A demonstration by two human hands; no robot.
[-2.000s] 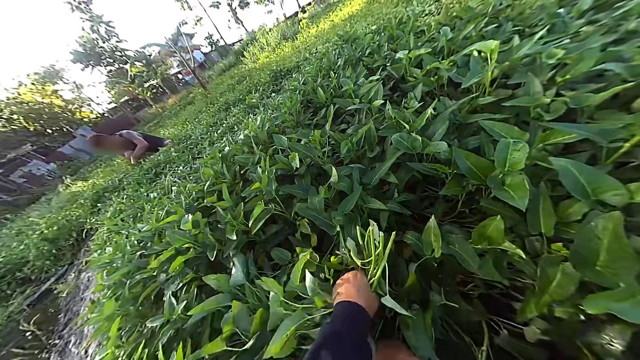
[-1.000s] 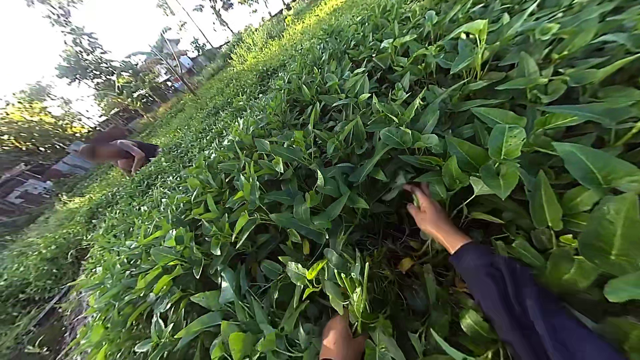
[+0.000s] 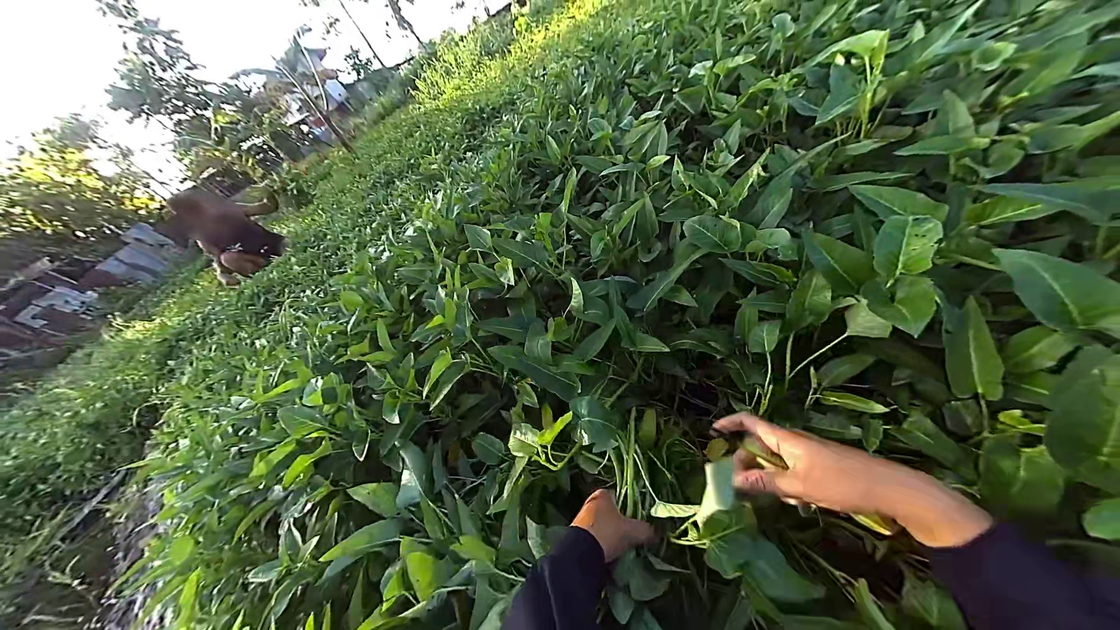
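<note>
Leafy green plants with arrow-shaped leaves (image 3: 713, 234), resembling water spinach, grow densely all around both hands. Low in the centre, my left hand (image 3: 612, 523) is closed around a bundle of cut green stems (image 3: 628, 464) that stand up beyond the fingers; part of that hand is hidden by its dark sleeve and leaves. To its right, my right hand (image 3: 809, 472) has its fingers curled on a leafy stem (image 3: 719, 494), whose leaves hang down between the two hands.
Another person (image 3: 226, 229) bends over at the far left edge of the plants. A bare dirt strip (image 3: 136, 547) runs along the lower left. Stacked sheets and rubble (image 3: 57, 302), trees (image 3: 157, 70) and a building lie beyond.
My right hand, out among the leaves one second ago, has come lower and nearer my left hand with a stem in it. The other person has shifted posture.
</note>
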